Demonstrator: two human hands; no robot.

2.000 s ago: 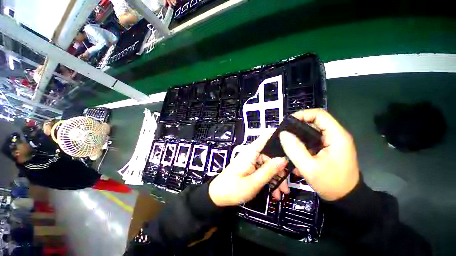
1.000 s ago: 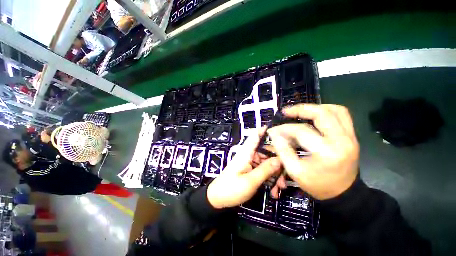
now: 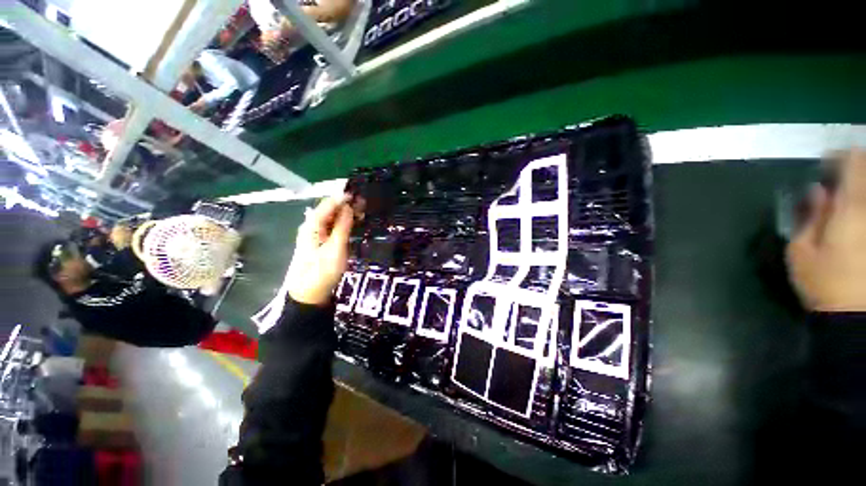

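Note:
My left hand (image 3: pixel 321 251) is at the upper left edge of the shiny black tray (image 3: pixel 608 247), fingertips bent together over its corner. Black parts lie under the fingertips; I cannot tell if they grip one. My right hand (image 3: pixel 836 237) is blurred at the far right edge, cut off by the picture. A faint pale shape shows by its fingers; its hold is unclear. A white gridded adhesive sheet (image 3: pixel 525 258) lies across the tray, black rectangles in its lowest cells and tray showing through upper cells. White-outlined parts (image 3: pixel 438 314) sit in the lower pockets.
Loose white strips (image 3: pixel 272 311) lie left of the tray, partly behind my left hand. A green conveyor (image 3: pixel 456 133) with a white edge rail (image 3: pixel 741 142) runs beyond the tray. A pale round fan (image 3: pixel 188 252), a person in black (image 3: pixel 123 302) and metal frame posts (image 3: pixel 190 133) are at left.
My hands have parted from over the tray: the left moved to its upper left corner, the right to the far right. The black part they held together is no longer seen between them. The view has shifted.

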